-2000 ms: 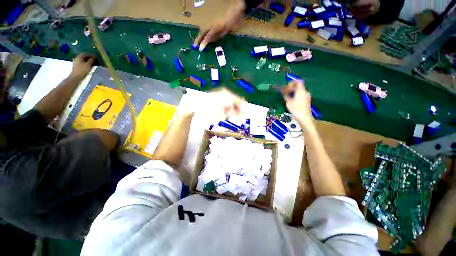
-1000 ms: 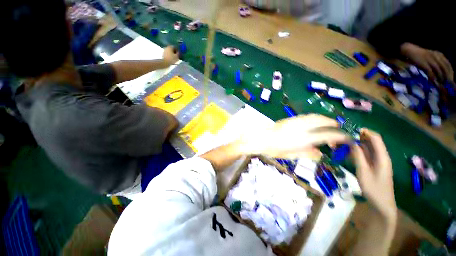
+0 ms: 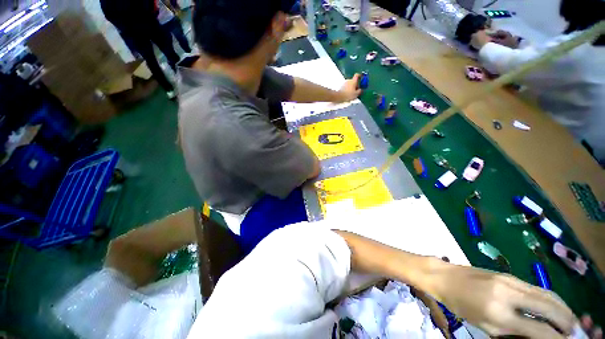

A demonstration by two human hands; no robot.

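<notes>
My left hand (image 3: 507, 301) reaches across the lower right, over the bench, its fingers curled near the picture's edge. A small pale thing shows at its fingertips, too blurred to name. Only what look like fingertips of my right hand (image 3: 588, 326) show in the bottom right corner; the rest is cut off. The box's heap of white pads (image 3: 391, 314) lies under my left forearm, partly hidden by my sleeve. Part of a blue battery cell (image 3: 453, 319) shows beside the box, below my left hand.
The green belt (image 3: 451, 142) carries blue cells, small boards and pink car-shaped parts (image 3: 473, 169). A person in grey (image 3: 242, 132) sits at left beside yellow sheets (image 3: 355, 190). A pale hose (image 3: 458, 106) crosses the view. A blue trolley (image 3: 79, 195) and open carton (image 3: 156, 242) stand left.
The view has swung left, bringing the floor, trolley and carton in. My hands and the pad box have shifted to the lower right; my right hand is now mostly out of view.
</notes>
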